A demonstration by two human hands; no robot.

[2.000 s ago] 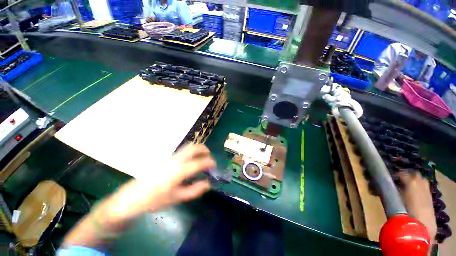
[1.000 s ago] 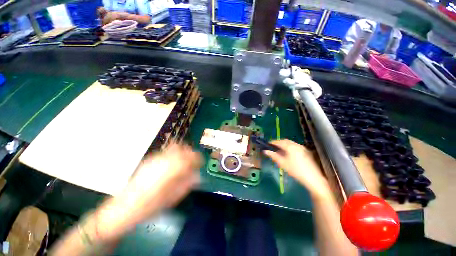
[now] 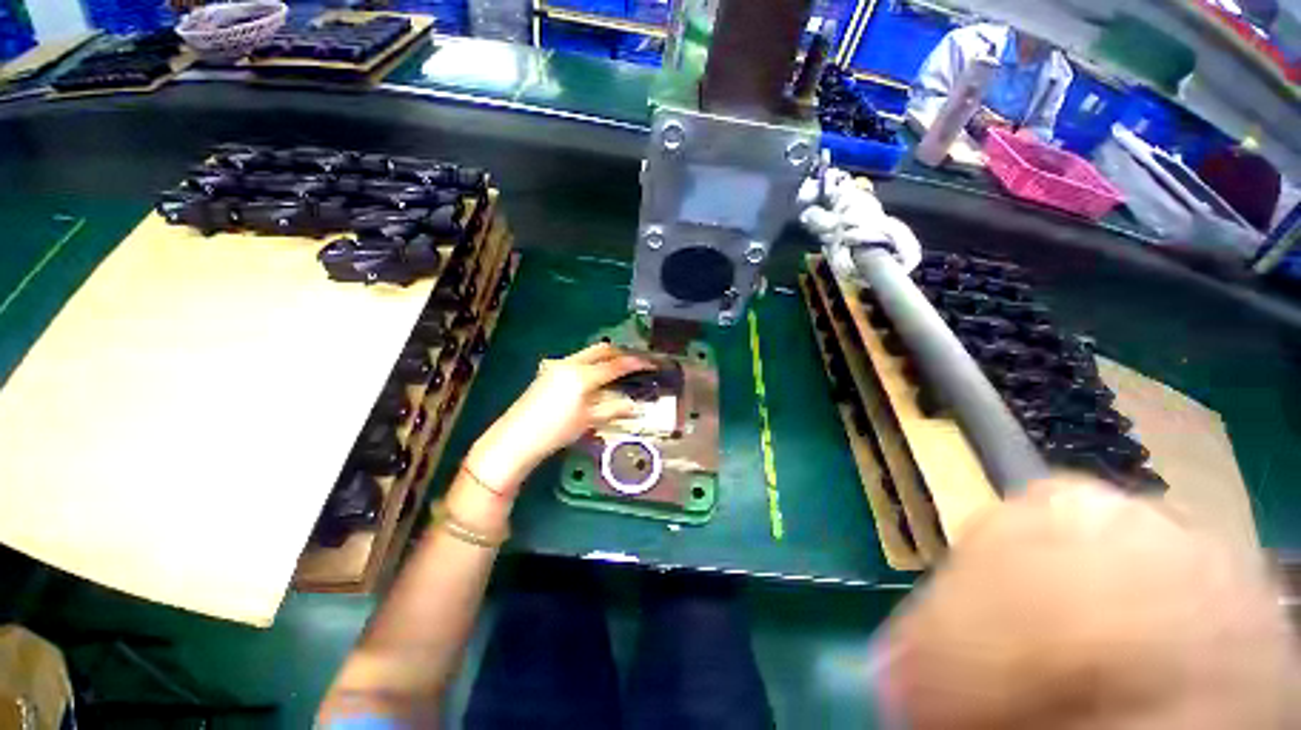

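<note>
My left hand (image 3: 582,397) is at the cream fixture (image 3: 656,415) on the press base (image 3: 703,492), its fingers on a black moulded part (image 3: 652,382) there and partly hiding it. My right hand (image 3: 1092,613), large and blurred at the lower right, is closed over the end of the grey press lever (image 3: 963,374); the knob is hidden under it. The grey press head (image 3: 711,214) stands above and behind the fixture. A white ring (image 3: 631,465) lies at the front of the base.
A stack of cardboard (image 3: 171,371) and black parts stands at left, another stack (image 3: 913,478) at right behind the lever. A loose sheet (image 3: 1181,428) lies far right. Beyond the bench are a blue bin (image 3: 860,151), a pink basket (image 3: 1053,174) and a person (image 3: 999,83).
My right hand has gone from beside the fixture to the lever end. My left hand has moved right onto the fixture, where the black part now sits. The view has shifted slightly.
</note>
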